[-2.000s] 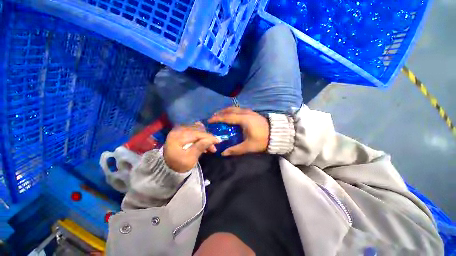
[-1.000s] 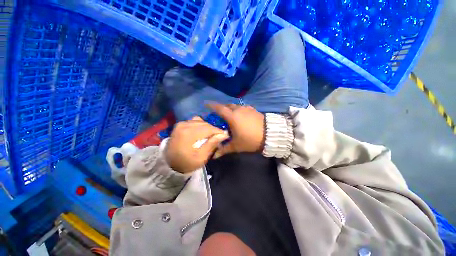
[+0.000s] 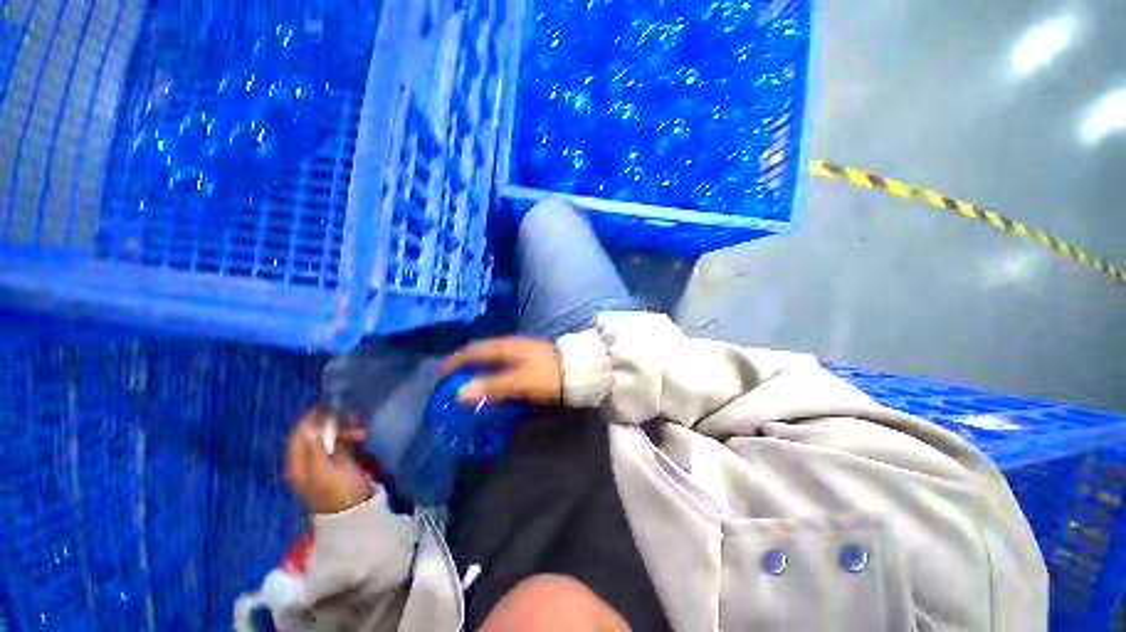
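My right hand (image 3: 519, 370) holds a glossy see-through blue ball (image 3: 472, 417) over my lap, with the fingers over its top. My left hand (image 3: 324, 463) is apart from the ball, to its left, and somewhat blurred. A short pale stick-like tool (image 3: 329, 435) shows between its fingers; its tip cannot be made out.
A large slatted blue crate (image 3: 352, 259) with balls stands ahead on the left. Another blue crate (image 3: 654, 216), densely filled with balls, is beside it. More blue crate walls (image 3: 111, 469) are at lower left and right (image 3: 988, 414). Yellow-black tape (image 3: 938, 200) crosses the grey floor.
The view has swung, bringing more of the left front crate into sight. My hands have moved apart: the left hand with the tool is off the ball, which stays in my right hand.
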